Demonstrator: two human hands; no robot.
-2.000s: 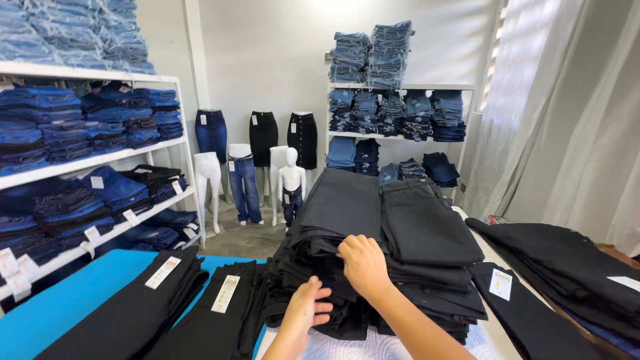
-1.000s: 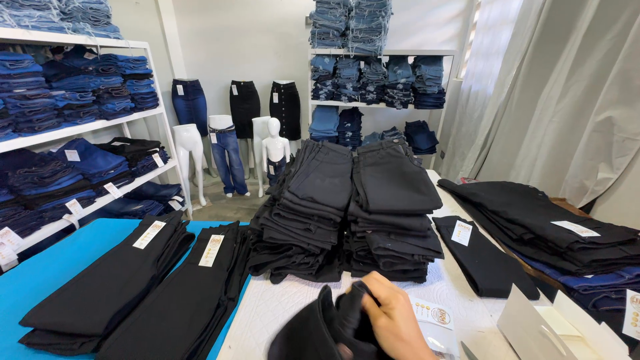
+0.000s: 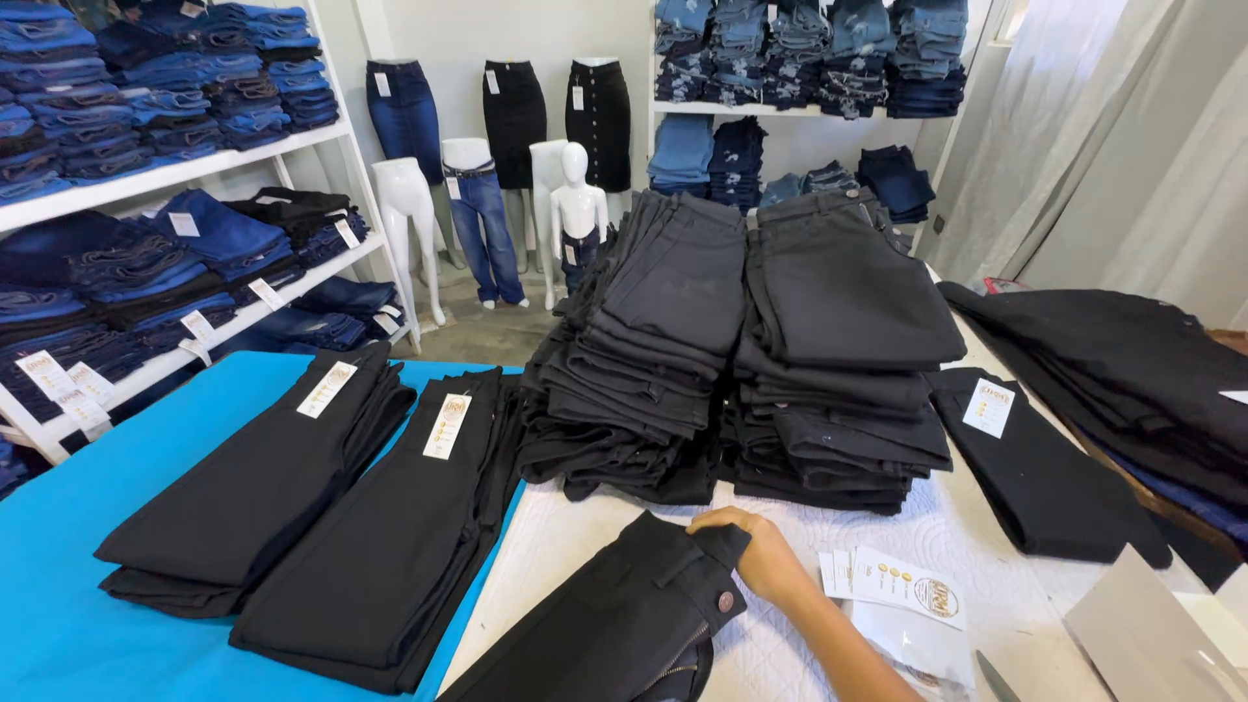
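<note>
My right hand [image 3: 756, 554] grips the waistband of a pair of black trousers [image 3: 609, 619] near its metal button and open zipper; the trousers lie slanting over the white quilted cloth [image 3: 546, 546] at the lower middle. My left hand is out of view. Just beyond stand two tall stacks of folded black trousers, a left one [image 3: 663, 322] and a right one [image 3: 848, 292], side by side. Right of my hand, printed tags [image 3: 907, 585] lie fanned over a clear plastic bag [image 3: 912, 643].
Folded black trousers with tags [image 3: 263, 487] [image 3: 390, 546] lie on a blue cloth [image 3: 58, 546] at left. One tagged black pair [image 3: 1053, 468] and a dark pile [image 3: 1102, 361] are at right, with an open white box [image 3: 1141, 624] nearer. Behind are jeans shelves [image 3: 195, 166] and mannequins [image 3: 577, 200].
Two seconds ago both my hands were at the black stacks; my left hand has since left view. My right hand has come down nearer, and the held trousers now stretch out to the lower left.
</note>
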